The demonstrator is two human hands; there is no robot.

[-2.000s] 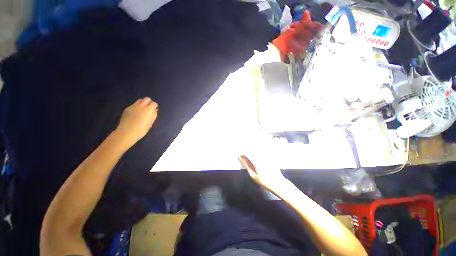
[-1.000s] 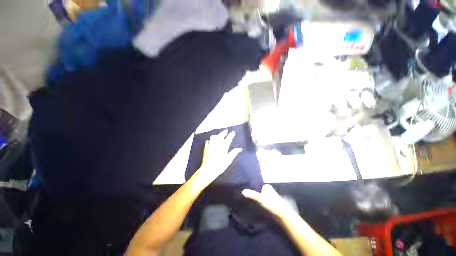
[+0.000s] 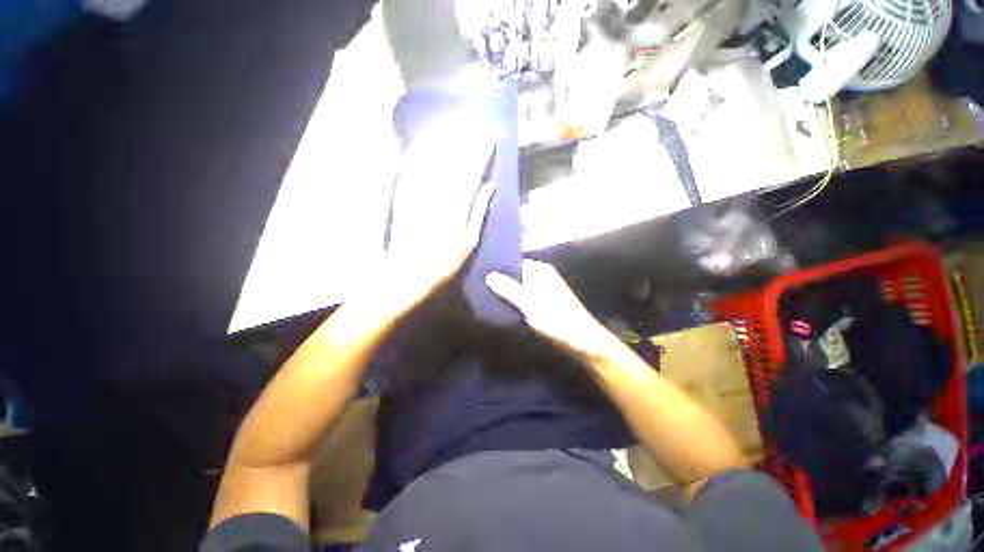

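Note:
A dark garment piece [image 3: 500,232], purple-blue under the lamp, runs from the overlock machine [image 3: 540,49] down over the table's front edge towards the lap. My left hand [image 3: 440,199] lies flat on it, fingers towards the machine, washed out by glare. My right hand [image 3: 540,300] holds the cloth's right edge below the table edge, thumb on top. The needle area is lost in glare. The machine's grey side plate [image 3: 423,43] is just beyond the left fingertips.
A large black pile [image 3: 162,162] covers the left. A dark strip [image 3: 677,156] crosses the table right of the machine. A white fan [image 3: 879,43] stands at upper right. A red basket [image 3: 768,323] with dark cloth is at lower right, near a clear plastic bag [image 3: 728,243].
My left hand has moved from the black pile onto a garment piece and up towards the machine. My right hand has come to the cloth's edge. The view has tilted down.

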